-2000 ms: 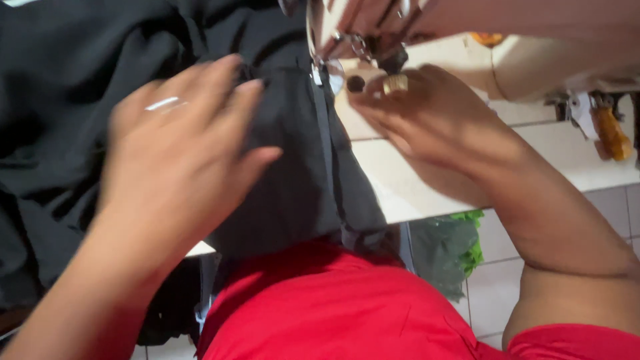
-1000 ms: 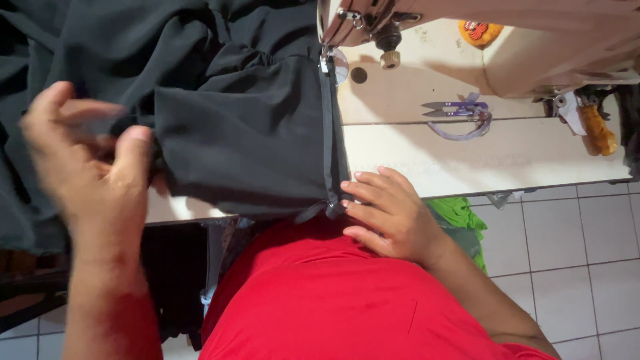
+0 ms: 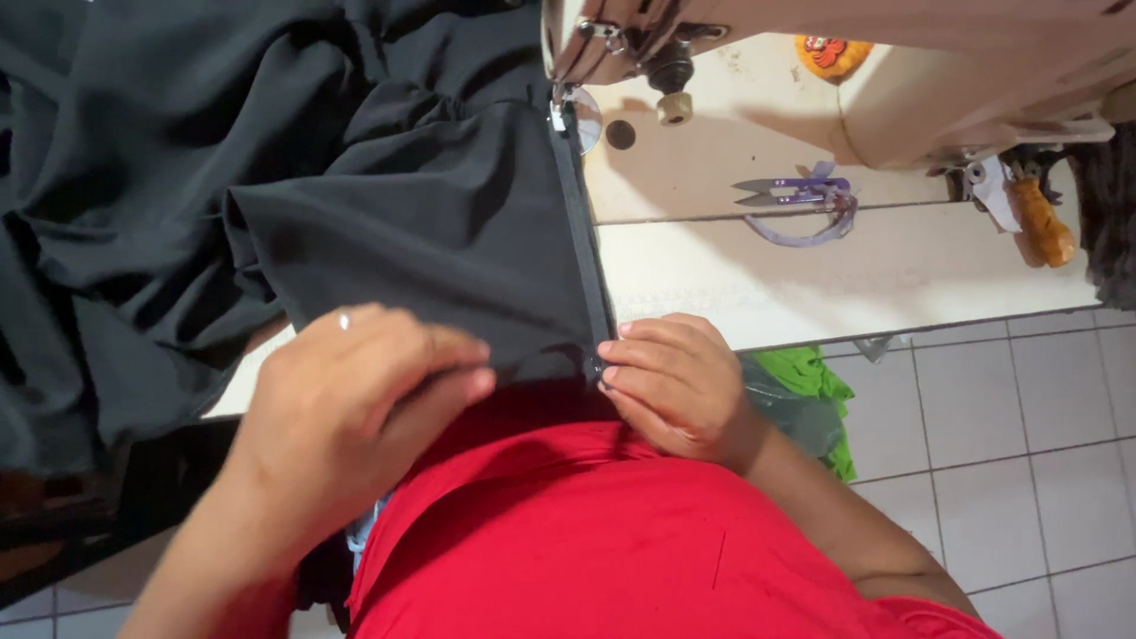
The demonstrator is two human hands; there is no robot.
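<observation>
Black fabric (image 3: 417, 240) lies over the sewing machine table, with a zipper tape (image 3: 579, 231) along its right edge running up to the presser foot (image 3: 559, 115). The fingertips of my right hand (image 3: 679, 386) touch the lower end of that tape at the table's front edge. Above the lower part of the fabric is my left hand (image 3: 355, 399), slightly blurred, its thumb and index finger near each other; whether they pinch any cloth is unclear. The sewing machine (image 3: 958, 80) spans the top right.
Purple-handled thread snips (image 3: 790, 191) with a cloth loop lie on the table (image 3: 852, 284), right of the fabric. Farther right is a tool with an orange-brown handle (image 3: 1040, 222). A green and dark plastic bag (image 3: 803, 399) hangs below the front edge, over the tiled floor (image 3: 967, 399).
My left hand has moved right from the fabric's left part to its lower part. My right hand, beside the presser foot two seconds ago, is now at the zipper tape's lower end.
</observation>
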